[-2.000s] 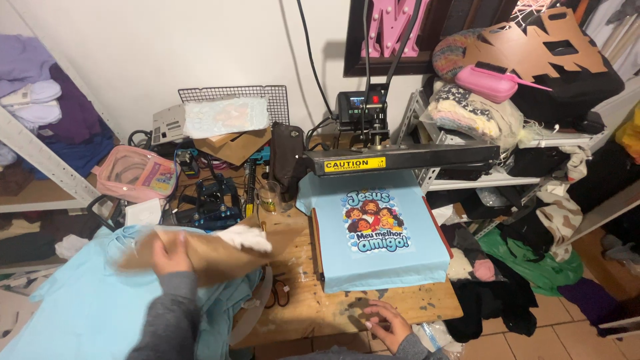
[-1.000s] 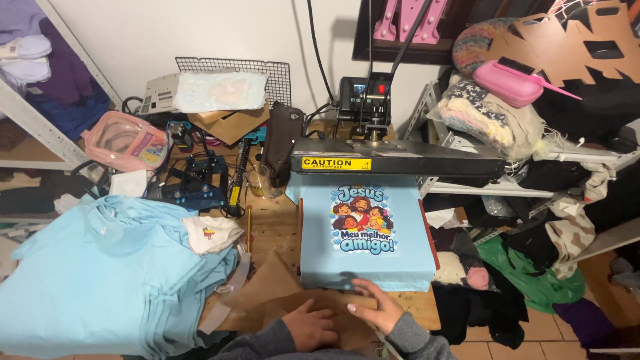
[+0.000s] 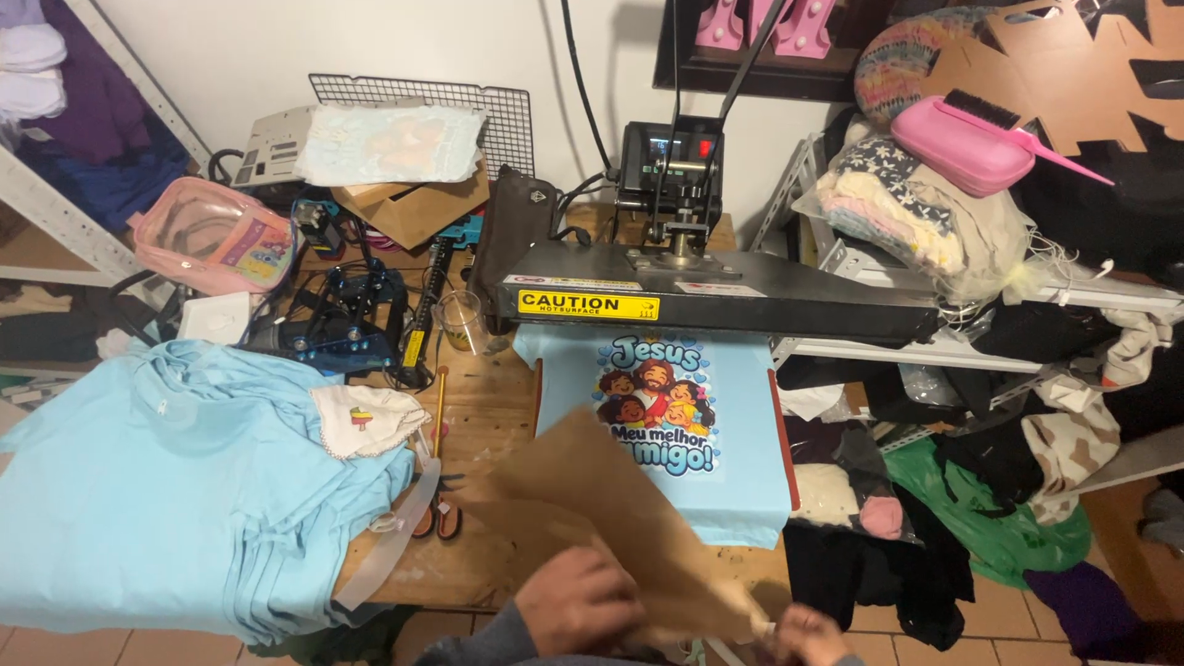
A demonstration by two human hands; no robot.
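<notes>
A sheet of brown paper (image 3: 592, 509) is held up at the lower middle, over the front edge of the wooden table. My left hand (image 3: 578, 601) grips its near edge. At the paper's lower right corner is my right hand (image 3: 809, 636), its fingers closed on that corner and partly blurred. Behind the paper, a light blue T-shirt (image 3: 740, 444) with a colourful printed design (image 3: 657, 398) lies on the lower platen of a heat press. The sheet covers the design's lower left part. The press's black upper plate (image 3: 786, 305) sits above and behind the shirt.
A pile of light blue shirts (image 3: 166, 490) with a small white cloth (image 3: 370, 421) on it lies at left. Scissors (image 3: 439, 513), a clear cup (image 3: 461, 324) and a blue-black device (image 3: 351, 314) are on the table. A metal shelf (image 3: 888, 347) with fabric stands right.
The brown paper was low at the table's front edge a second ago; it is now raised and overlaps the shirt's print. My right hand has moved to the paper's right corner.
</notes>
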